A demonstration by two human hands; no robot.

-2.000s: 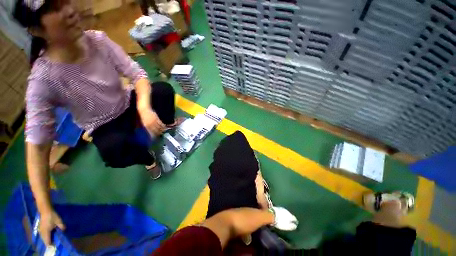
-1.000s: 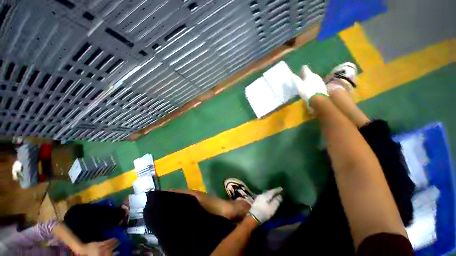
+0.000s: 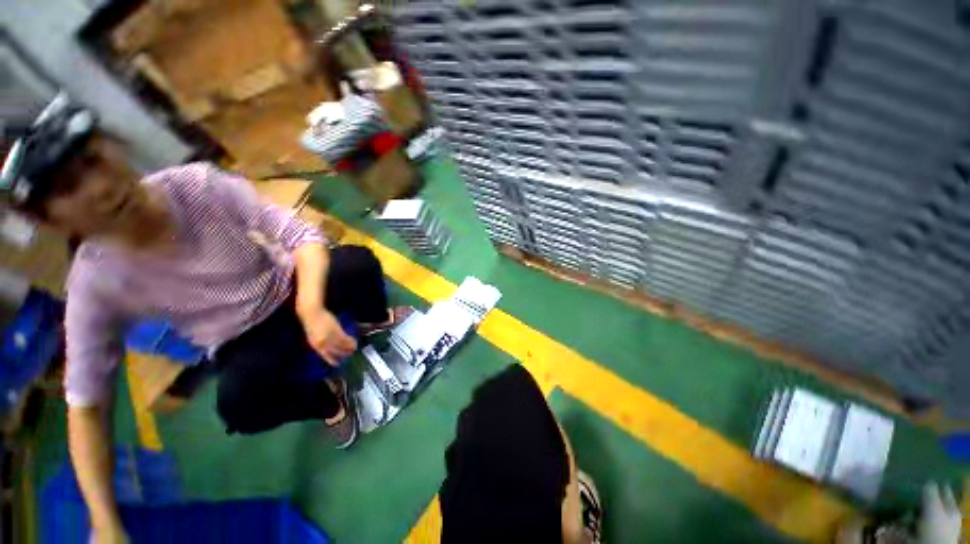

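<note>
A finished stack of silver-white sheet-metal parts (image 3: 810, 434) stands on the green floor at the right, beside the yellow line. My right hand (image 3: 938, 519), in a white glove, is at the bottom right corner, just below and right of this stack. It is small, blurred and cut off by the edge, so its grip cannot be told. My left hand is out of the picture. A long overlapping row of loose parts (image 3: 431, 338) lies before the other worker, left of my knee.
The seated worker (image 3: 202, 255) has one hand near the loose row and the other arm down at a blue parts bin (image 3: 229, 521). Another stack (image 3: 417, 225) stands beyond. The large grey wall of parts (image 3: 681, 202) fills the upper right, on a wooden pallet edge (image 3: 649, 303).
Since one second ago, the view has swung left toward the other worker. My left hand has left the picture, and my right hand now shows only at the bottom right corner.
</note>
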